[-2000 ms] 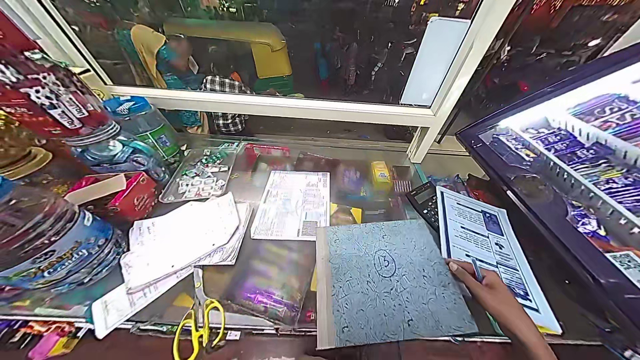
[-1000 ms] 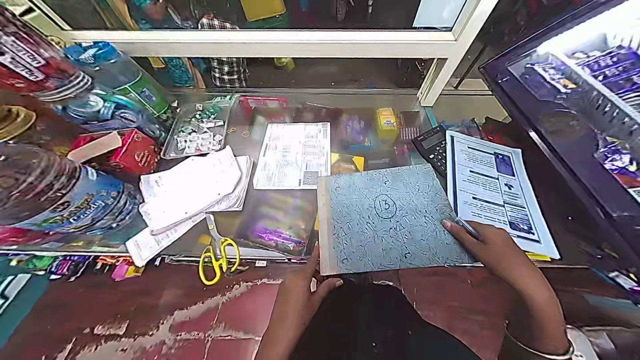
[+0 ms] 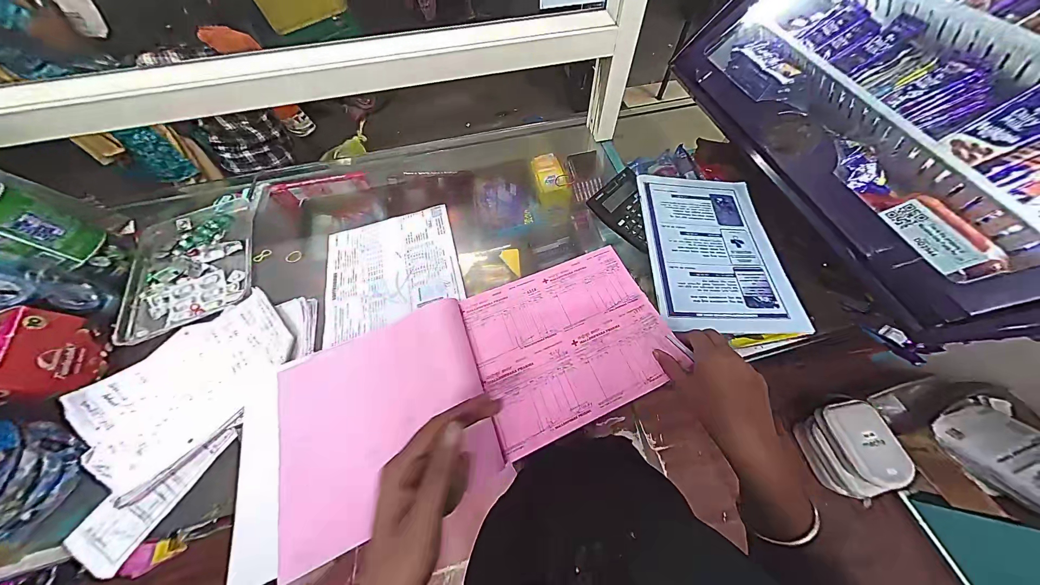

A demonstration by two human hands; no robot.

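Note:
An open book of pink printed forms (image 3: 569,341) lies across the counter's near edge, its pages bearing print and handwriting. My left hand (image 3: 431,471) is over the left pink leaf, fingers at the book's inner fold; it is blurred, and whether it grips the paper is unclear. My right hand (image 3: 711,382) holds the book's lower right edge, with a pen (image 3: 678,351) between the fingers. Beyond the book lies a printed sheet (image 3: 390,260). To its right, a black calculator (image 3: 621,207) sits partly under a printed leaflet in a clear sleeve (image 3: 719,252).
Handwritten papers (image 3: 187,374) lie at the left, near a tray of blister packs (image 3: 191,276) and a red box (image 3: 49,349). A display case of purple-wrapped sweets (image 3: 910,73) stands at the right. White cases (image 3: 865,447) lie below it. A window frame (image 3: 325,77) crosses the back.
The grey-blue covered book, closed in both earlier frames, is now open at pink pages. My left hand, absent at first, came to its lower left corner and is now over the pages.

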